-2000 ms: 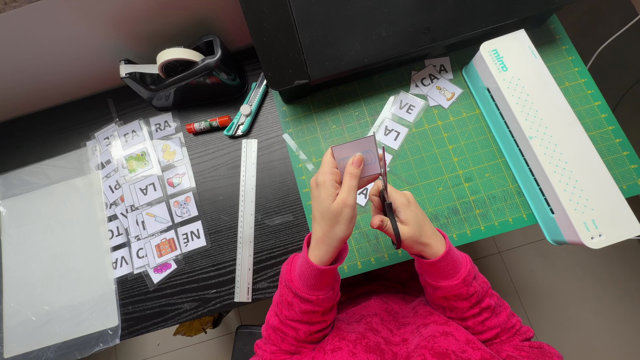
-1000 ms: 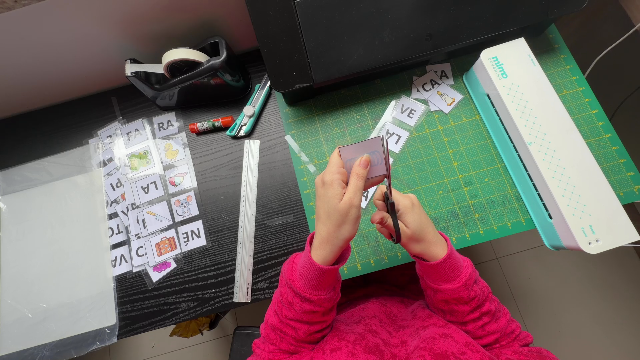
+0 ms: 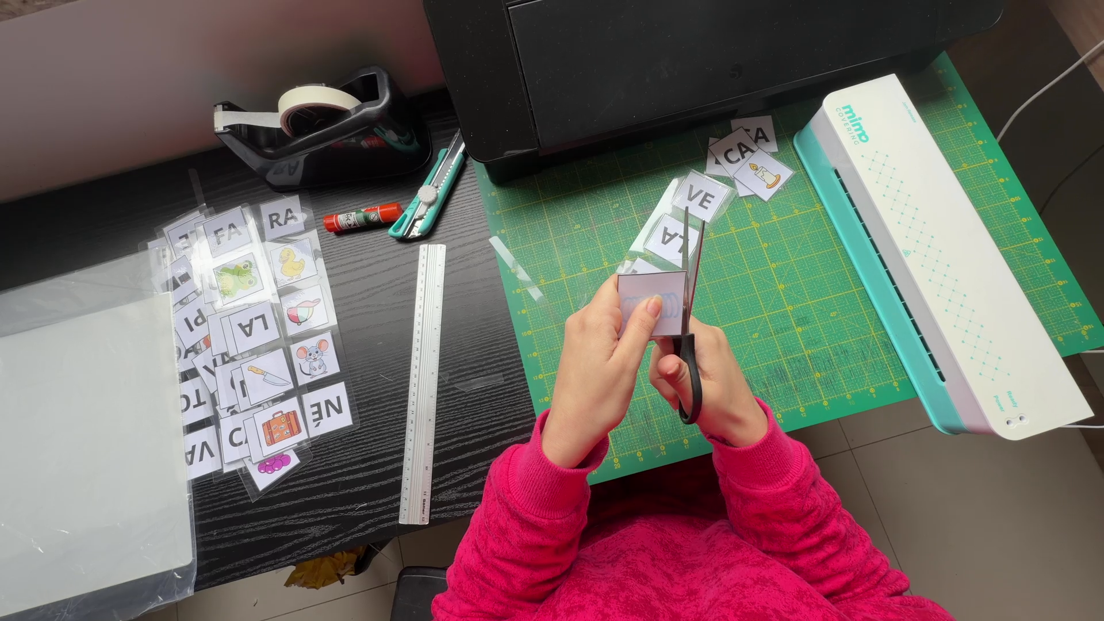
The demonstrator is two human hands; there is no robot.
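Observation:
My left hand [image 3: 604, 362] grips a small square card [image 3: 649, 304], its thumb pressed on the front, where a faint bluish mark shows through. My right hand [image 3: 711, 379] holds black-handled scissors [image 3: 691, 366] upright, with the blades slightly apart along the card's right edge. Just beyond the card, laminated syllable cards [image 3: 700, 197] lie on the green cutting mat [image 3: 776, 319], partly covered by the held card. More cut cards, one with a candle picture [image 3: 764, 175], are piled farther back on the mat. My fingers hide part of the scissors' handles.
A white and teal laminator [image 3: 949, 259] stands at the right; a black printer [image 3: 621, 78] at the back. Left of the mat are a metal-coloured ruler [image 3: 423, 384], a teal cutter [image 3: 429, 191], a glue stick [image 3: 362, 217], a tape dispenser [image 3: 323, 129], laminated picture cards [image 3: 279, 425] and plastic sheets [image 3: 95, 431].
The card in my left hand has turned a little and is now nearly upright, with the scissors at its right edge. Both hands keep their hold.

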